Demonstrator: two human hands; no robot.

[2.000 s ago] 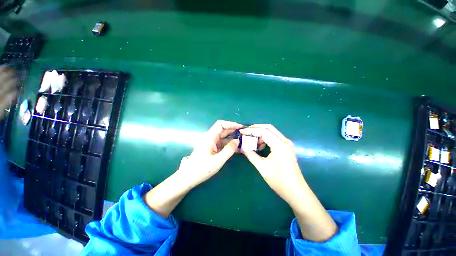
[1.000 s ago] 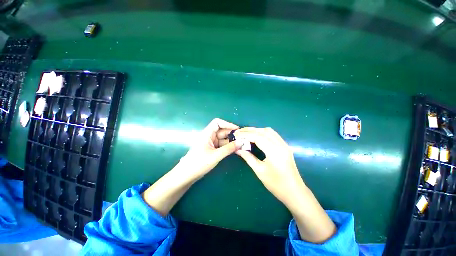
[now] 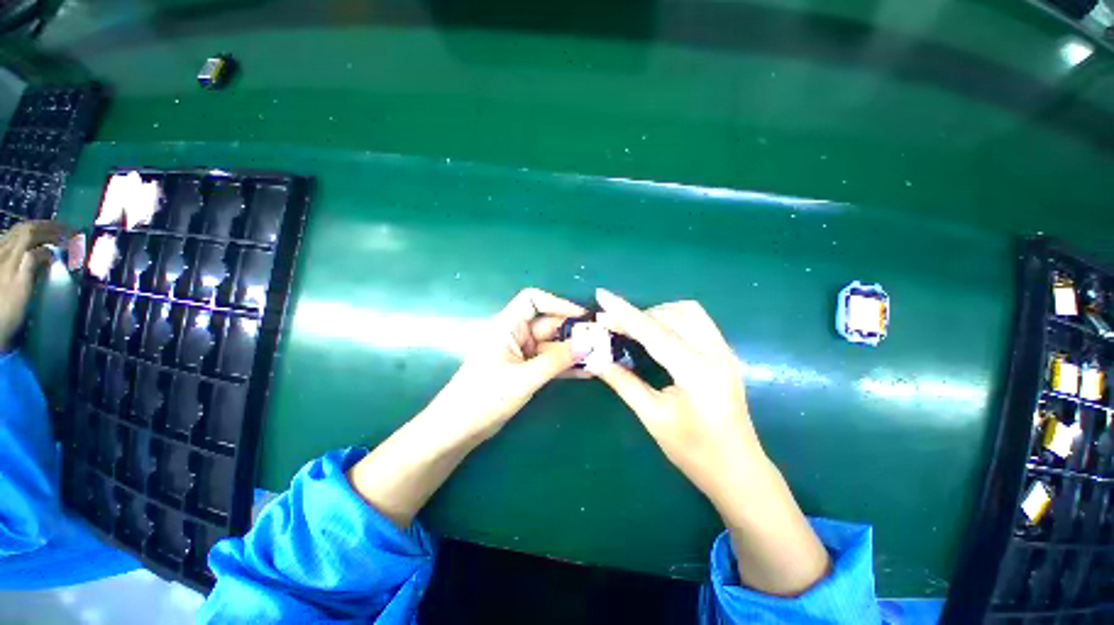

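A small black housing (image 3: 569, 328) is held between my two hands at the centre, largely hidden by the fingers. A pale piece (image 3: 591, 343) shows at its front, between the fingertips. My left hand (image 3: 495, 369) grips the housing from the left. My right hand (image 3: 679, 357) has its thumb and a finger at the pale piece, with the index finger raised; whether it grips the pale piece or the housing is hard to tell. Dark parts of the unit also show under the right fingers.
A blue-edged unit (image 3: 865, 314) lies right of my hands. A black tray (image 3: 183, 354) with pale pieces stands left; another tray (image 3: 1004, 403) with white-and-orange parts stands right. A small unit (image 3: 215, 71) sits on the far green strip. Another person's hand (image 3: 17, 271) is at the left edge.
My right index finger has lifted and my right hand has shifted slightly right. The white face seen earlier is now mostly covered. The other person's hand has come back at the left edge, holding a small piece.
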